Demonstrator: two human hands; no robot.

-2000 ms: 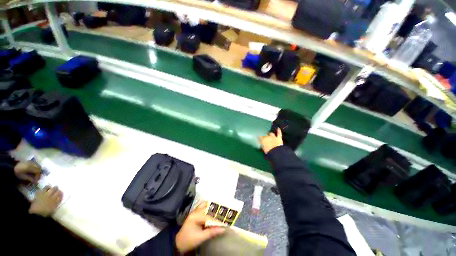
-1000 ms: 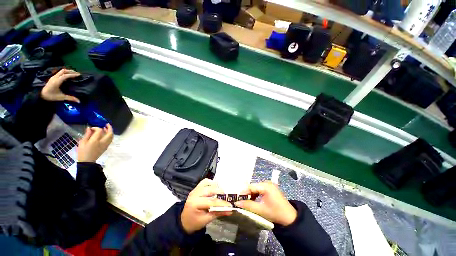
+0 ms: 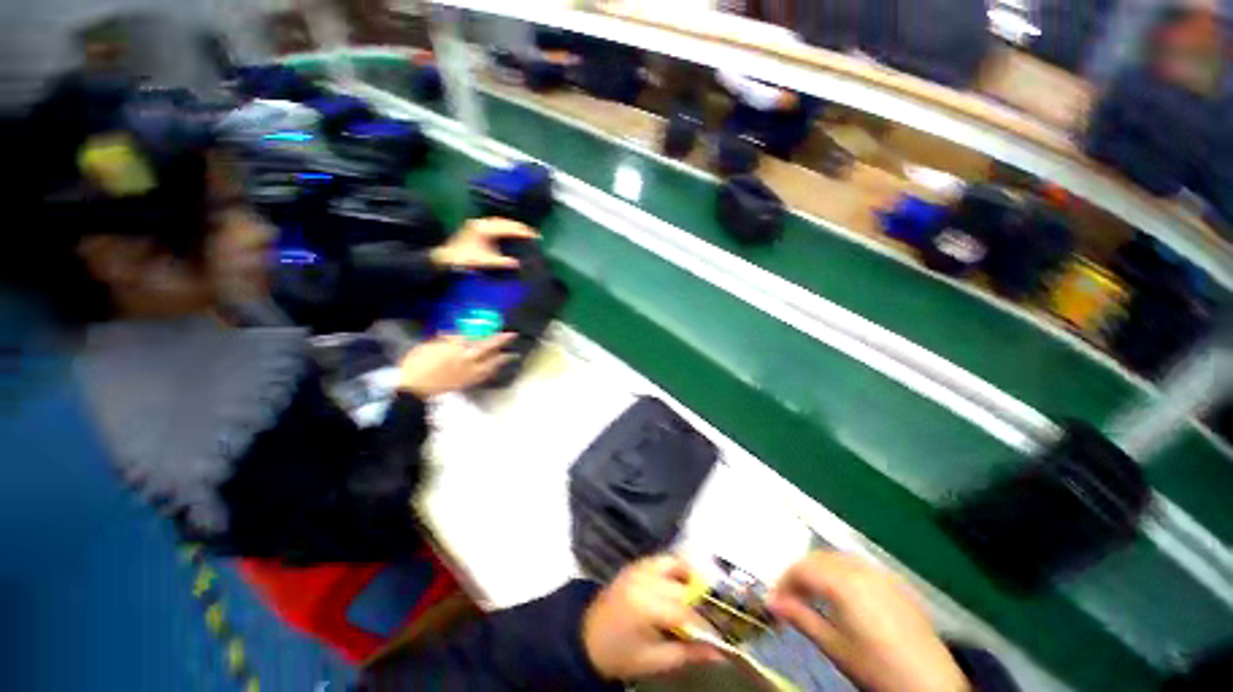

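Observation:
My left hand (image 3: 652,619) is shut on the label sheet (image 3: 741,654), a pale-yellow strip with small dark printed squares at the bottom centre. My right hand (image 3: 865,615) is just right of the sheet with its fingertips close together; blur hides whether a label is between them. A black bag (image 3: 641,484) lies on the white bench (image 3: 503,508) just beyond my left hand, not touched by my right hand.
A person sits at the left, with hands (image 3: 457,362) on a black-and-blue bag (image 3: 480,300). The green conveyor belt (image 3: 757,365) runs behind the bench, with a black bag (image 3: 1061,507) at the right. A shelf (image 3: 811,88) hangs above. The frame is blurred.
The view has swung left, so the scene sits further right. My right hand came back from the belt to the sheet, then moved slightly apart from my left hand.

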